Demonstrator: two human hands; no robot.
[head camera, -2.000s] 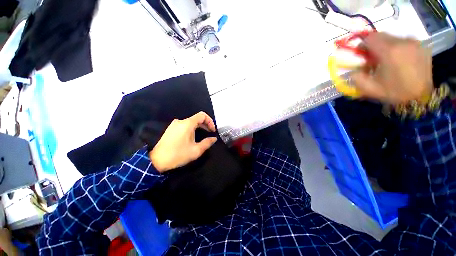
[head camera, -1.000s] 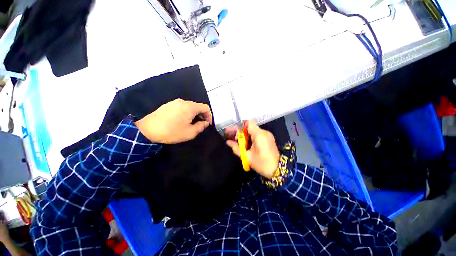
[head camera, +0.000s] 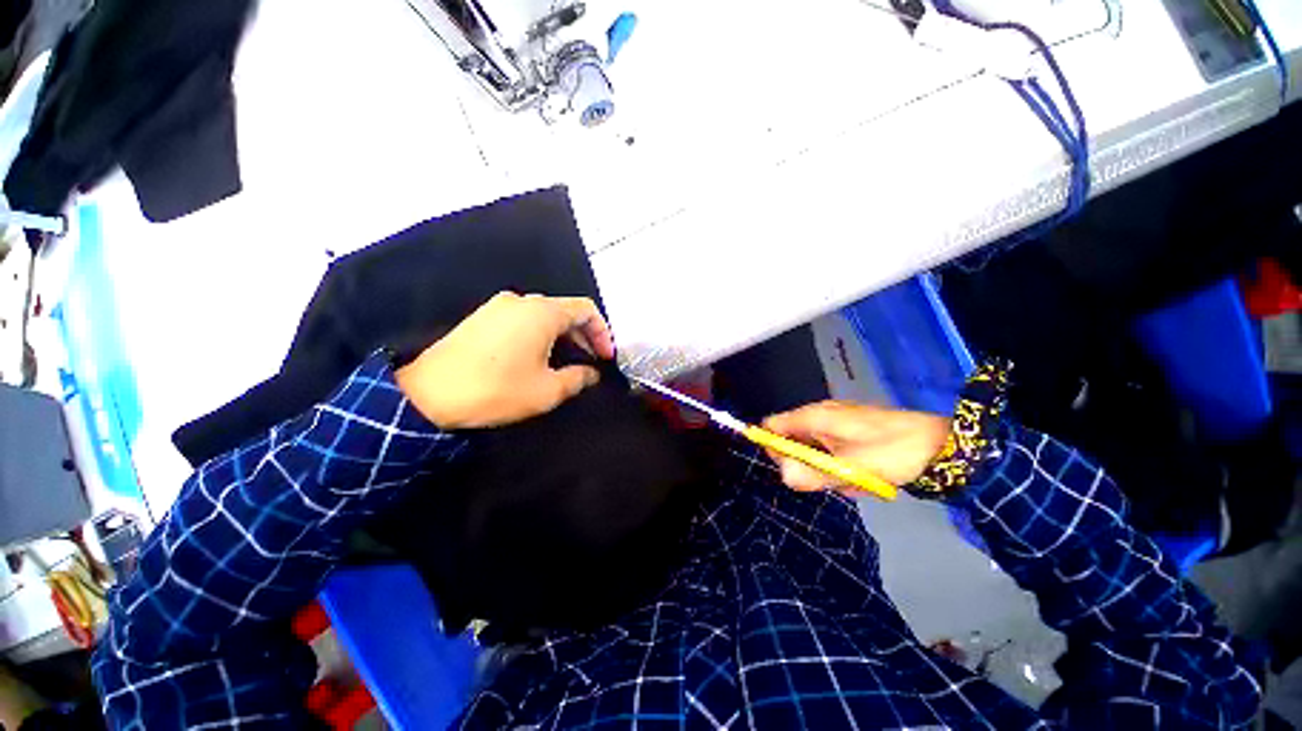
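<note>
A black garment piece (head camera: 443, 271) lies on the white machine table and hangs over its front edge onto my lap. My left hand (head camera: 507, 360) pinches its edge between thumb and fingertips at the table's front edge. My right hand (head camera: 850, 443) holds the small scissors (head camera: 814, 460) by the yellow-orange handle. The blades point left, and their tips touch or nearly touch the cloth beside my left fingertips. Whether the blades are open or closed cannot be told.
The needle area (head camera: 571, 86) of the machine is beyond the cloth. A black cloth heap (head camera: 179, 100) lies at the left of the table. A dark blue cord (head camera: 1064, 122) hangs over the front edge at the right. Blue bins (head camera: 393, 643) stand below.
My right hand has come from the table's right side to the cloth edge with the scissors, and has turned them from upright to pointing left. My left hand keeps its pinch.
</note>
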